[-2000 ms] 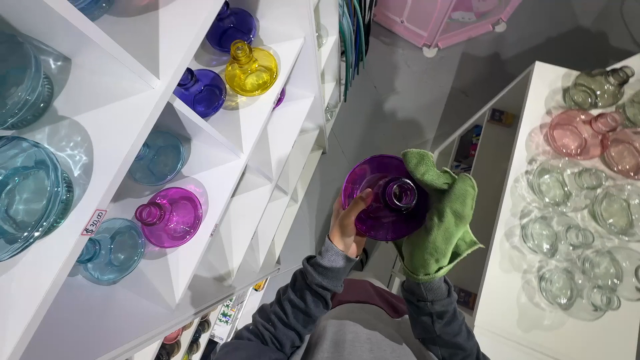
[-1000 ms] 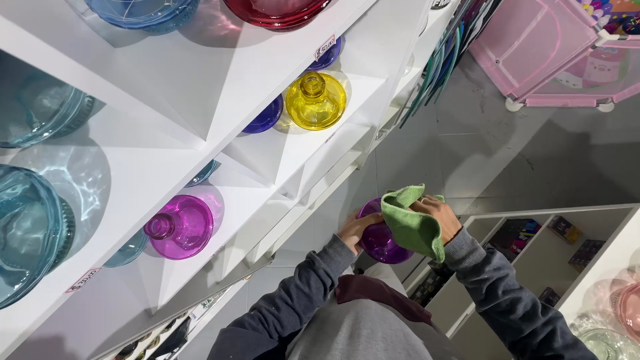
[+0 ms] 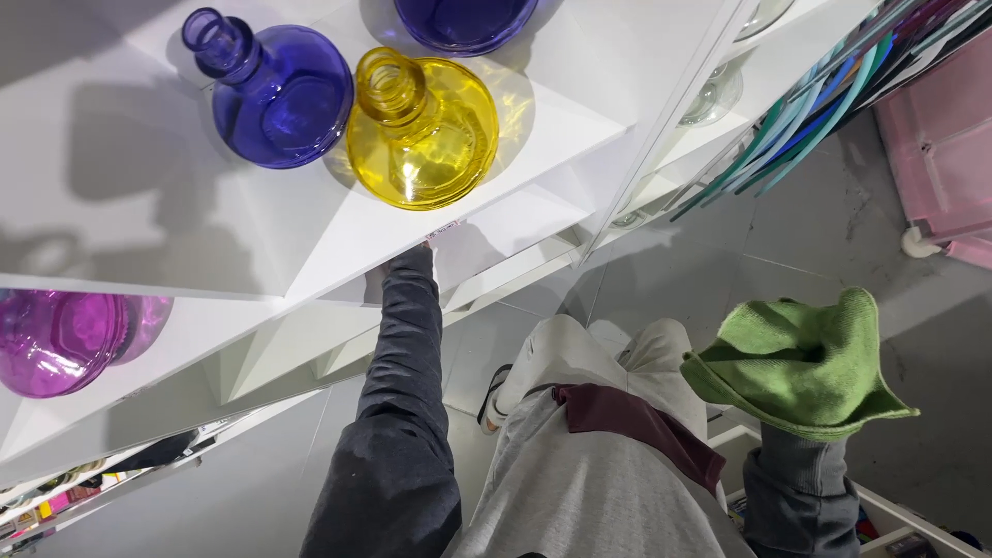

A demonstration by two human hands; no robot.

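Observation:
A green cloth (image 3: 798, 364) is draped over my right hand and covers it, held out over the floor at the right. My left forearm reaches in under the edge of a white shelf, and that hand is hidden below the board; what it touches cannot be seen. Just above it on the shelf stand a yellow glass bottle (image 3: 434, 143) and a blue glass bottle (image 3: 287, 97), side by side. A second blue glass bottle (image 3: 469, 19) is cut off by the top edge. The purple glass vessel is not visible.
A magenta glass bottle (image 3: 62, 337) sits on a lower shelf at the left. White shelf boards (image 3: 573, 139) run diagonally across. Teal and blue curved items (image 3: 814, 116) hang at upper right, beside a pink plastic enclosure (image 3: 945, 155). A white shelf unit (image 3: 899, 511) stands at lower right.
Earlier both hands were together at a purple glass vessel. Now they are apart, the left under the shelf and the right out to the side with the cloth. The view has moved closer to the shelves.

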